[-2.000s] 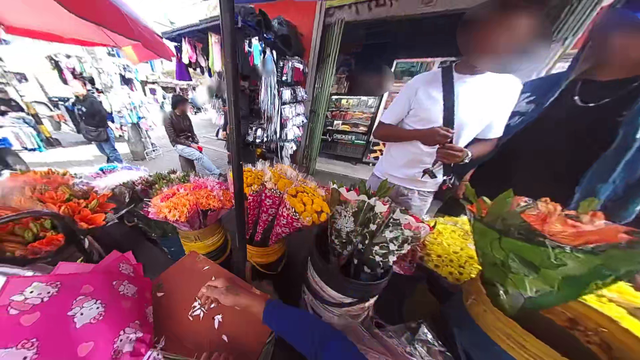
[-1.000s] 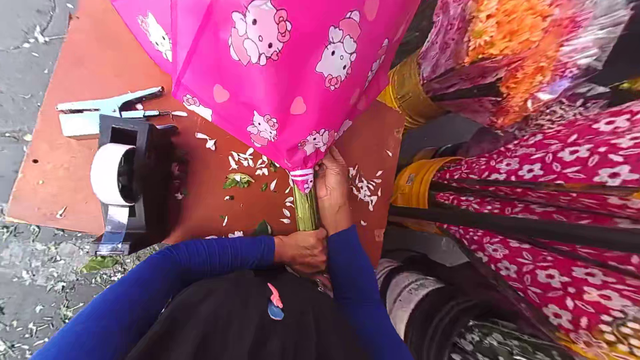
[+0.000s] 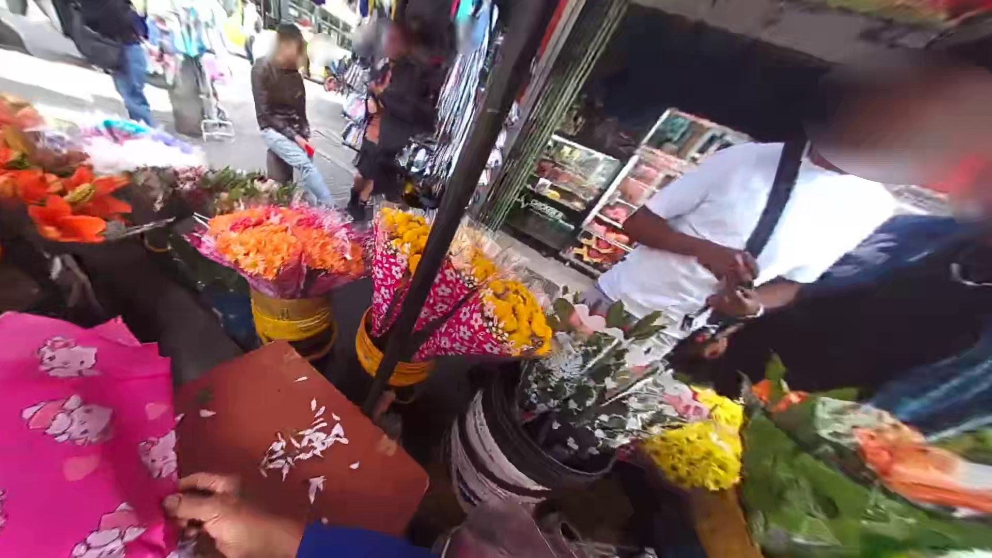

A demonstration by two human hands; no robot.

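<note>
Pink wrapping paper printed with white cartoon cats [image 3: 101, 434] fills the lower left of the view. Beside its right edge is my right hand [image 3: 232, 508], coming from a blue sleeve, fingers bent near the paper; whether they grip it is not clear. Under the hand lies a reddish-brown board [image 3: 248, 403] with scattered white petals [image 3: 306, 442]. My left hand is out of view.
A black pole [image 3: 449, 209] rises beyond the board. Around it stand orange flowers [image 3: 271, 240], yellow flowers in floral paper [image 3: 515, 318], a striped bucket [image 3: 496, 457] of wrapped flowers and yellow blooms [image 3: 697, 449]. Two people stand close at right, one in a white T-shirt [image 3: 713, 209].
The view has swung up from the board to the street. A second ago both my hands were at the stems below the pink wrap; now only my right hand shows, beside the paper.
</note>
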